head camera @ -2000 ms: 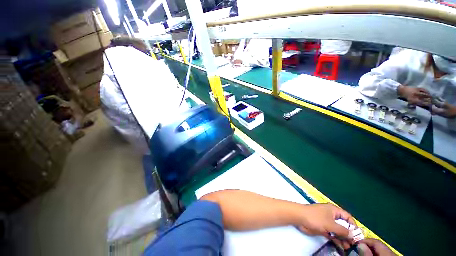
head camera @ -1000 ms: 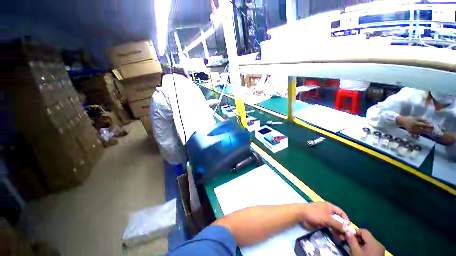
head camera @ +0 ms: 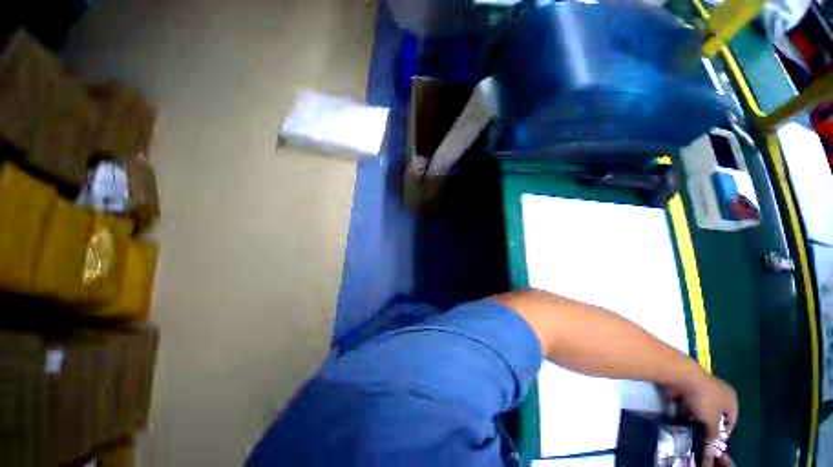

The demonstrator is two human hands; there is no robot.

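My left hand (head camera: 708, 403) is at the lower right, its fingers closed on a small white accessory (head camera: 722, 436), partly hidden and blurred. A black tray (head camera: 637, 440) with shiny clear poly bags (head camera: 676, 445) lies just left of the fingers on the white work mat (head camera: 603, 264), cut off by the bottom edge. My right hand cannot be made out; the picture's bottom edge cuts off the area beside the left hand.
A blue-black machine (head camera: 603, 82) stands at the bench end, a dark handle shape (head camera: 630, 185) before it. The green conveyor (head camera: 749, 310) carries an open gift box (head camera: 705, 187) and a watch (head camera: 779, 262). A white package (head camera: 338, 124) and cartons (head camera: 78, 383) are left.
The view has swung left and down, showing more floor and cartons. My left hand and the tray now sit lower right. My right hand has dropped out of clear view.
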